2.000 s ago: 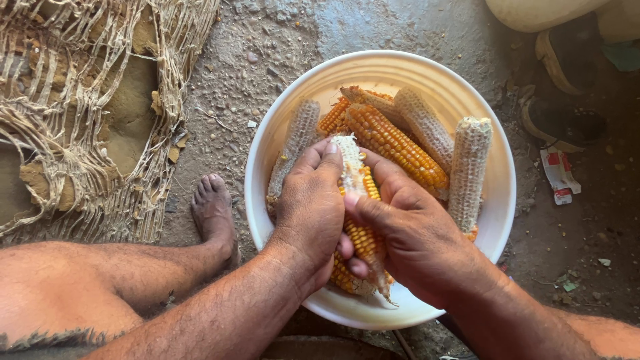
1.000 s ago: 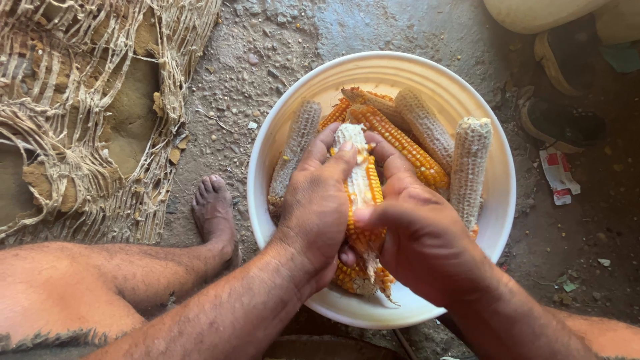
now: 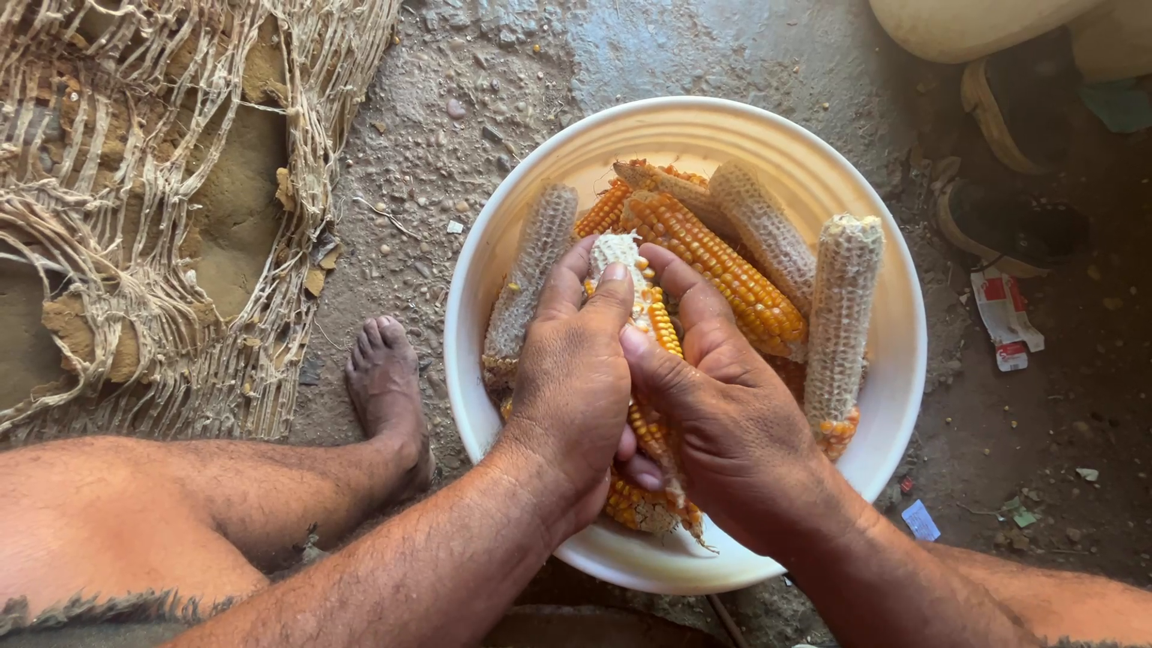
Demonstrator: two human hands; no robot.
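Note:
My left hand (image 3: 576, 369) and my right hand (image 3: 729, 396) both grip a partly shelled corn cob (image 3: 661, 328) over a white plastic basin (image 3: 904, 396). Its upper end is pale and bare of kernels, while orange-yellow kernels remain along its right side. Both thumbs press on it, and part of its lower length is covered by my fingers. Inside the basin, a bare cob (image 3: 533, 270) leans at the left and another bare cob (image 3: 843, 315) at the right has some kernels at its bottom. Behind my right hand lies an orange ear of corn (image 3: 720, 261), beside a bare cob (image 3: 765, 225).
Frayed woven fibre matting (image 3: 306, 180) covers the upper left. My bare foot (image 3: 387, 387) rests on the rough ground left of the basin. Dark footwear (image 3: 1008, 220), a torn red-and-white wrapper (image 3: 1003, 315) and a pale container (image 3: 981, 22) are at the right.
More of the held cob's upper part shows bare than two seconds ago. My right thumb has moved over the cob, and both hands stay above the basin.

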